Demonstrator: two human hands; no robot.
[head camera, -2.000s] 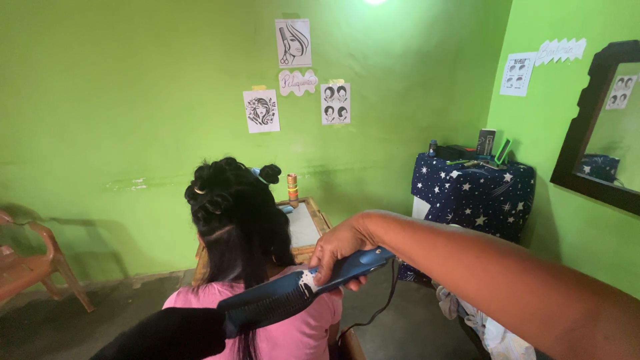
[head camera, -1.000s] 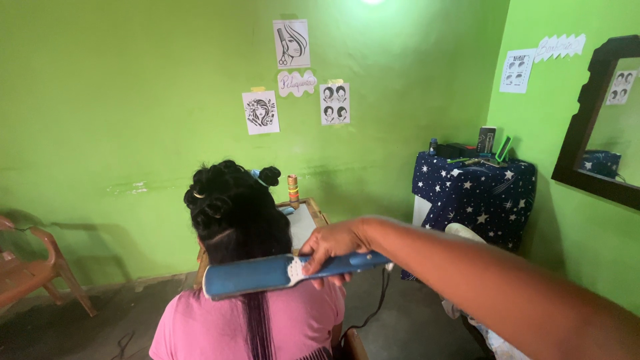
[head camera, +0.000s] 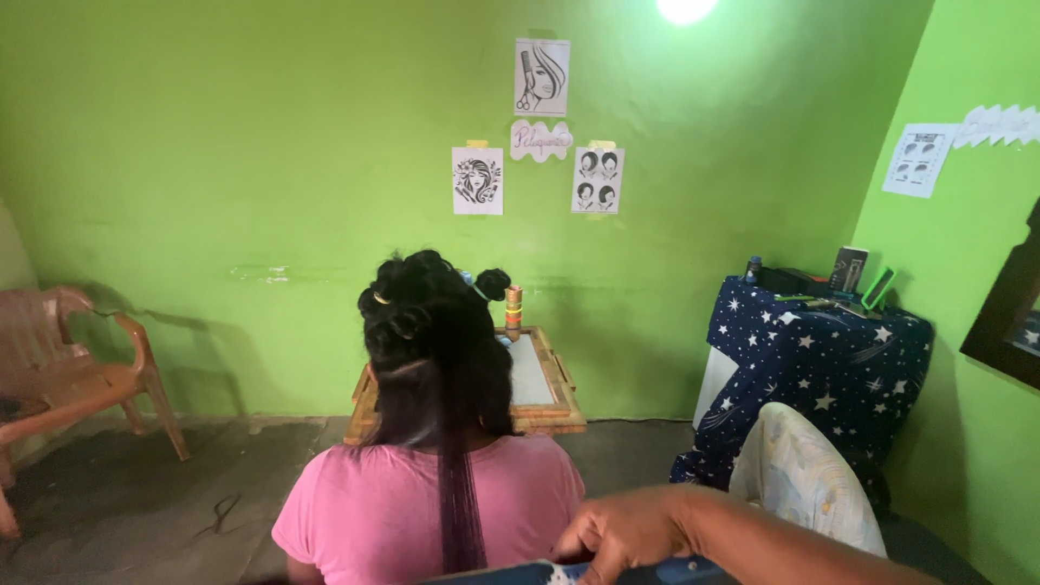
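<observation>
A person in a pink shirt sits with their back to me. Their black hair is tied up in several small twisted buns, and a long straight section hangs down the middle of the back. My right hand grips a blue hair straightener at the bottom edge of the view, low behind the person's right shoulder. Most of the straightener is cut off by the frame, so its plates are hidden. My left hand is not in view; only a dark blurred shape shows at the lower edge.
A wooden-framed table stands in front of the person, with a striped cylinder on it. A plastic armchair is at left. At right are a star-patterned cloth over a stand with grooming items, a draped pale cloth and a dark-framed mirror.
My right hand and the straightener have moved down from the nape of the neck to the bottom edge. The straight hair section now hangs fully visible down the back.
</observation>
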